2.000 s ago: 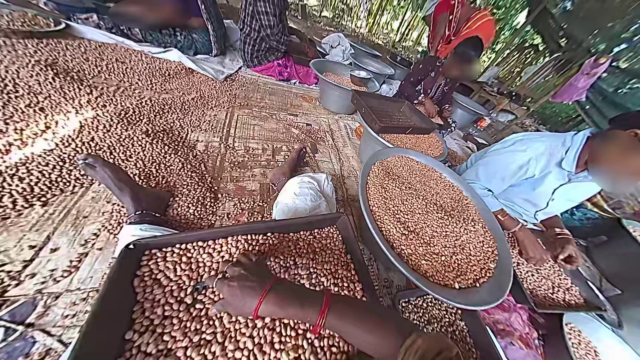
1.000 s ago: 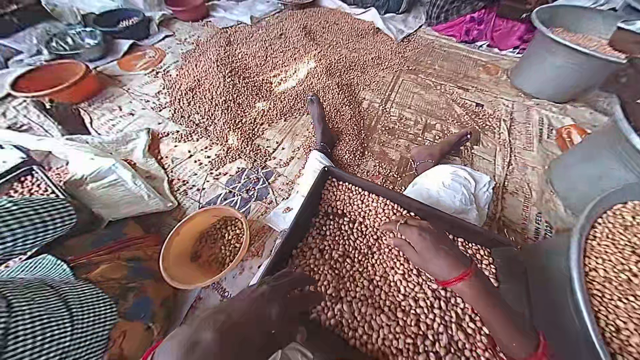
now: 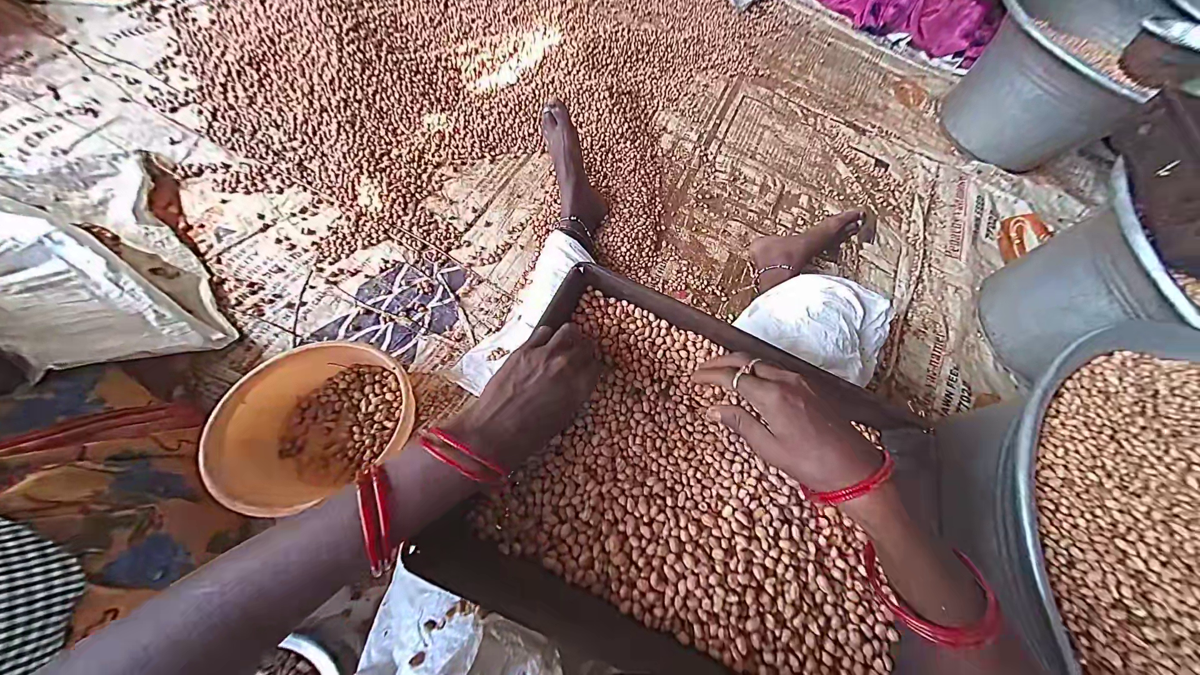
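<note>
A dark rectangular tray (image 3: 656,307) full of shelled nuts (image 3: 694,506), peanuts by their look, lies across my lap. My left hand (image 3: 553,375) is over the tray's left side with its fingers curled down at the nuts; whether anything is in them is hidden. My right hand (image 3: 787,422) is spread low over the nuts near the far right side, fingers apart, a ring on one finger. Left of the tray stands an orange plastic bowl (image 3: 239,441) with some darker nuts (image 3: 352,417) in it.
A large heap of nuts (image 3: 356,84) spreads over printed sacking (image 3: 797,150) beyond my feet. A metal basin (image 3: 1031,469) of nuts stands close at the right, with grey metal buckets (image 3: 1031,94) behind it. At the left lies a white sack (image 3: 84,291).
My left hand, low beside the tray's near left side one second ago, has moved forward to its far left part. My right hand remains over the nuts. The view has swung.
</note>
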